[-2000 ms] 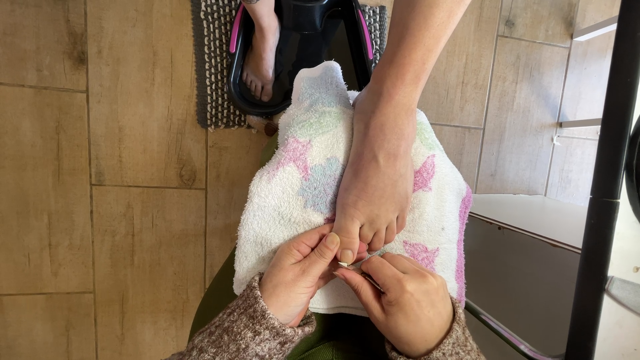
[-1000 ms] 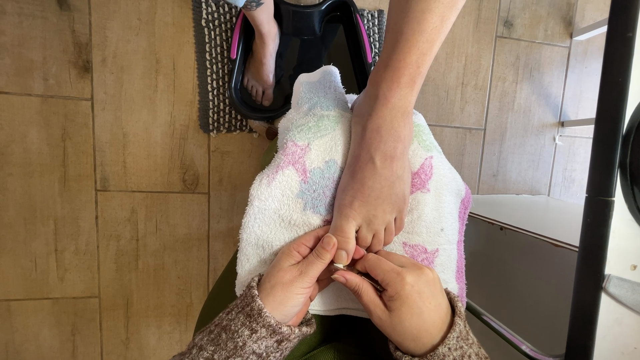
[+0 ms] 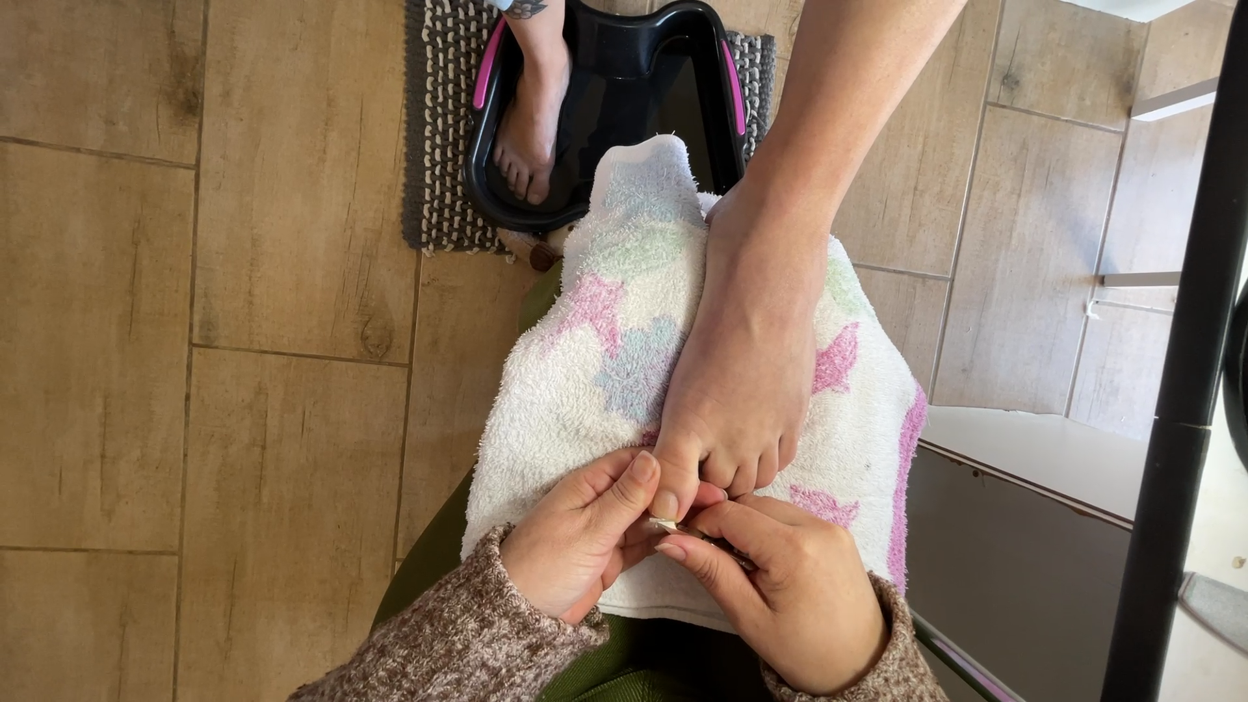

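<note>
Another person's bare foot (image 3: 746, 361) rests on a white terry towel (image 3: 546, 429) with pink, blue and green shapes, spread over my lap. My left hand (image 3: 595, 531) holds the big toe (image 3: 676, 483), its thumb along the side and its fingers beneath. In my right hand (image 3: 795, 575) a small metal nail tool (image 3: 726, 548) is pinched between thumb and fingers; its pale tip touches the end of the big toenail. Most of the tool is hidden by the fingers, so its exact kind cannot be told.
Beyond the towel, the person's other foot (image 3: 531, 132) stands in a black foot basin (image 3: 624, 107) with pink handles, on a woven grey and cream mat (image 3: 434, 146). At the right are a black metal post (image 3: 1165, 458) and a white shelf (image 3: 1033, 453). Wood-look tiles (image 3: 292, 244) cover the floor.
</note>
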